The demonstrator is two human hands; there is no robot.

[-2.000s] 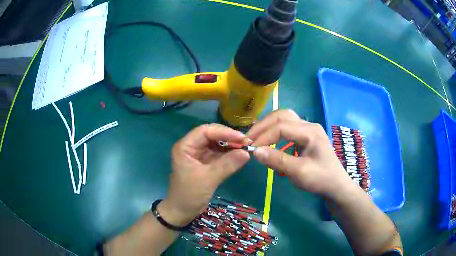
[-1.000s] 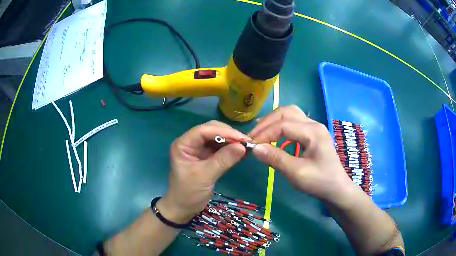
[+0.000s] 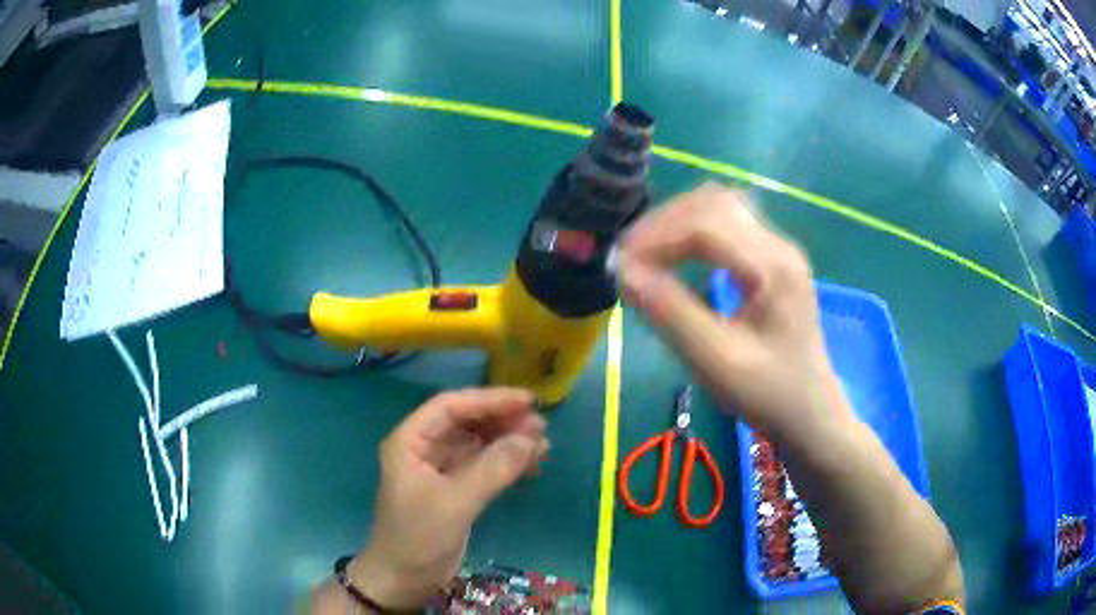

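Note:
A wire lead with a ring terminal point(image 3: 575, 245) is held level in front of the black collar of the yellow heat gun point(image 3: 529, 324), its ring end to the left. My right hand point(image 3: 733, 300) pinches its right end between thumb and fingertips; both are blurred. My left hand point(image 3: 451, 481) is below left, in front of the gun's base, fingers curled and apart, with no lead visible in it. The gun stands with its nozzle point(image 3: 619, 150) up. A pile of leads point(image 3: 517, 591) lies at the bottom edge, partly cut off.
Orange-handled snips point(image 3: 675, 463) lie between the pile and a blue tray point(image 3: 883, 360) with rows of leads, partly hidden by my right arm. A second blue bin point(image 3: 1034, 457) is far right. White tubing lengths point(image 3: 168, 445), a paper sheet point(image 3: 150, 228) and a looped power cord point(image 3: 403, 204) are left.
My right hand has moved up and away from my left hand with the lead. My left hand has let go and sits lower. The view has shifted, so the snips show fully.

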